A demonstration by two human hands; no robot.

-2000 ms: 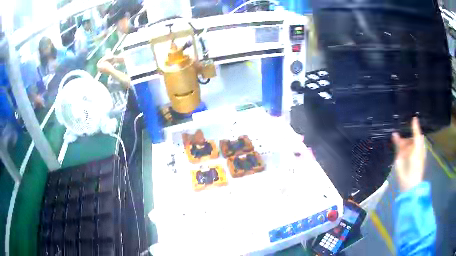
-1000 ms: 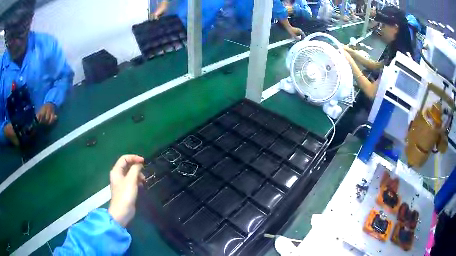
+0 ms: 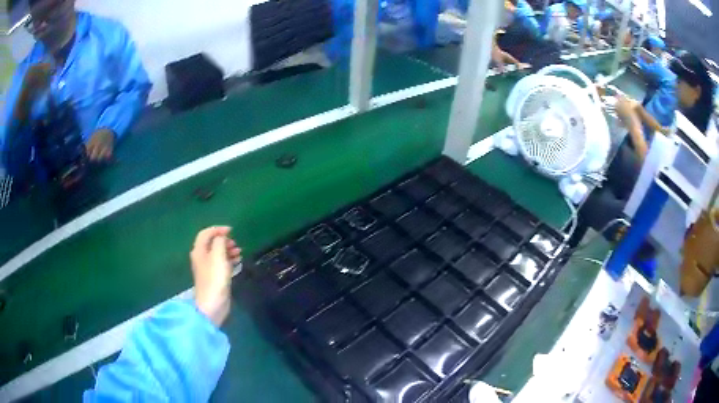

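My left hand (image 3: 213, 271) is raised at the near left corner of the black blister tray (image 3: 426, 315), over the belt's rail. Its fingers are curled together. A small pale spot shows at the fingertips, but I cannot tell if it is a held part. Several thin dark square housings with silvery rims lie in the tray's left pockets, one of them here (image 3: 351, 260). The other pockets I see hold no housings. My right hand is not in view.
Dark parts lie on the green belt (image 3: 260, 197). A white fan (image 3: 552, 126) stands behind the tray. Orange fixtures (image 3: 628, 378) sit on the press plate at right. A person in a blue smock (image 3: 118, 71) works across the belt. White posts rise behind the tray.
The view has swung from the press to the tray, then slightly further left. My right hand has left the picture. My left hand has come in and stays by the tray corner.
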